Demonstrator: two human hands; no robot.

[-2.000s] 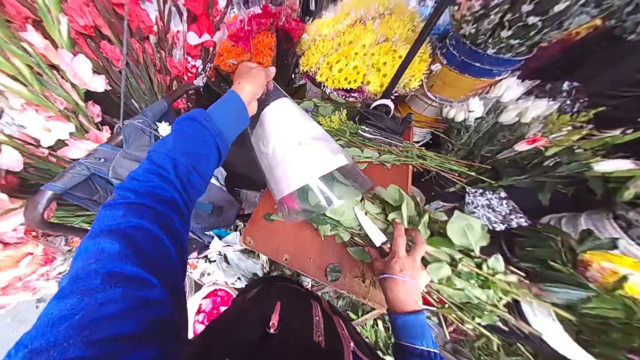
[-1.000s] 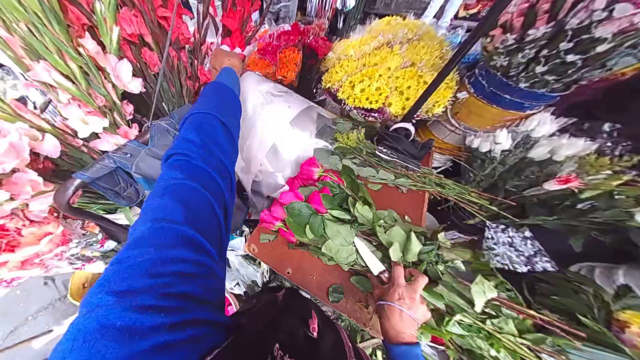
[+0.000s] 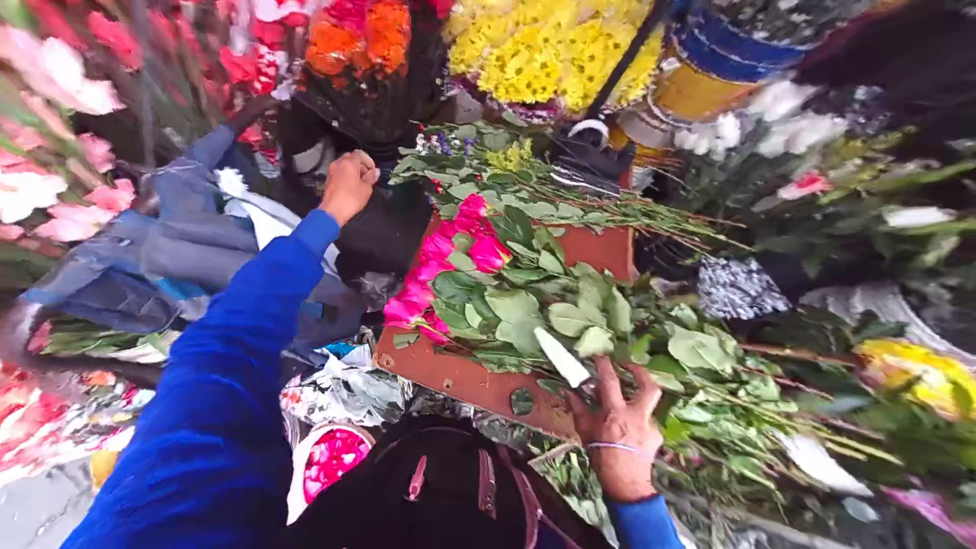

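My left hand (image 3: 349, 185) is curled shut above the dark gap left of the board, and no wrapping sheet shows in it. A bunch of pink roses (image 3: 446, 263) with broad green leaves lies across the reddish-brown board (image 3: 480, 389), its blooms toward the left. My right hand (image 3: 619, 415) rests at the board's lower right edge with fingers spread over the stems. A white, blade-like piece (image 3: 563, 357) sticks out by its fingertips; whether it is gripped is hard to tell. Leafy cut stems (image 3: 549, 183) lie along the board's far edge.
Yellow chrysanthemums (image 3: 541, 53) and orange flowers (image 3: 358, 42) stand beyond the board. A blue and yellow bucket (image 3: 709, 65) is at the upper right. Pink gladioli (image 3: 57, 76) and blue denim cloth (image 3: 206, 221) are at left. More greenery (image 3: 839, 381) spreads at right.
The clear and white wrapping sheet that my left hand held up is gone from view. My left hand has come back nearer the board. The pink roses, covered two seconds ago, lie uncovered.
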